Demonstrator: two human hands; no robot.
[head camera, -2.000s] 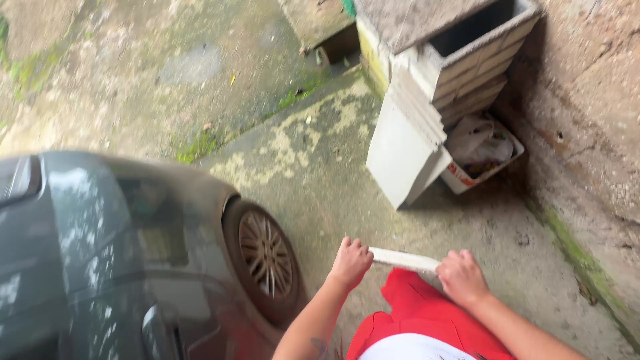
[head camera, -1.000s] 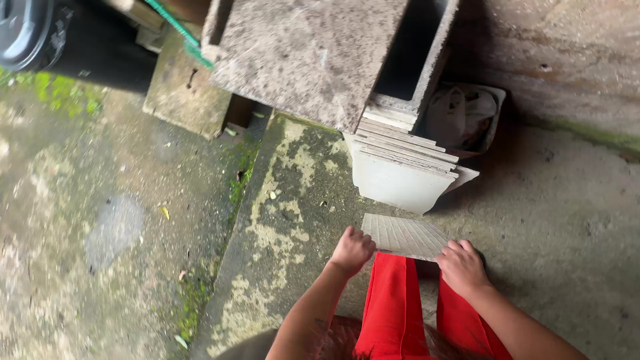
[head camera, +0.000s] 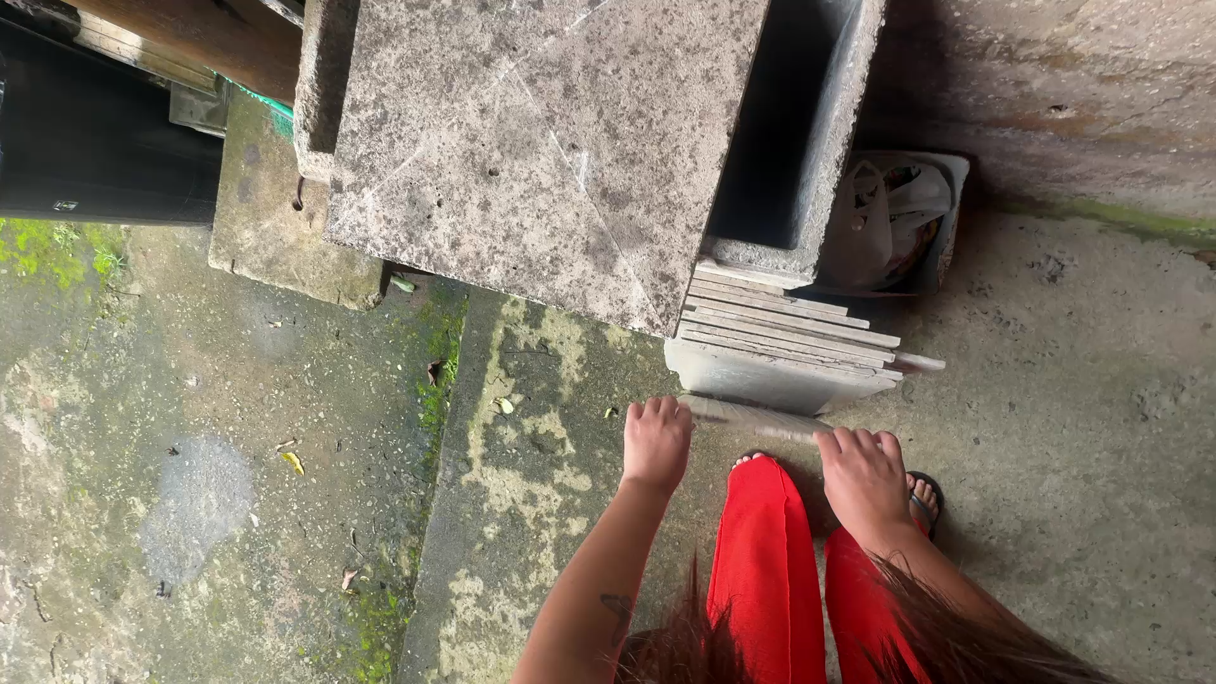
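A thin pale tile (head camera: 755, 418), seen nearly edge-on and slightly blurred, spans the gap between my two hands. My left hand (head camera: 657, 442) is closed on one end of it and my right hand (head camera: 863, 475) on the other. Just beyond it a stack of similar pale tiles (head camera: 779, 366) leans against the concrete trough; whether the held tile touches the stack cannot be told. The fingertips of both hands are partly hidden. My red trousers and sandalled feet show below.
A rough stone slab (head camera: 541, 152) covers part of a concrete trough (head camera: 836, 142). Behind the stack, a white box (head camera: 950, 223) holds plastic bags by the wall (head camera: 1054, 104). A flat concrete block (head camera: 285, 237) and a black container (head camera: 104, 142) stand at left. The floor is partly mossy.
The view has swung from the car towards the trough and come nearer to the stack. The held tile, broad-faced one second ago, now shows nearly edge-on. Both hands keep hold of it.
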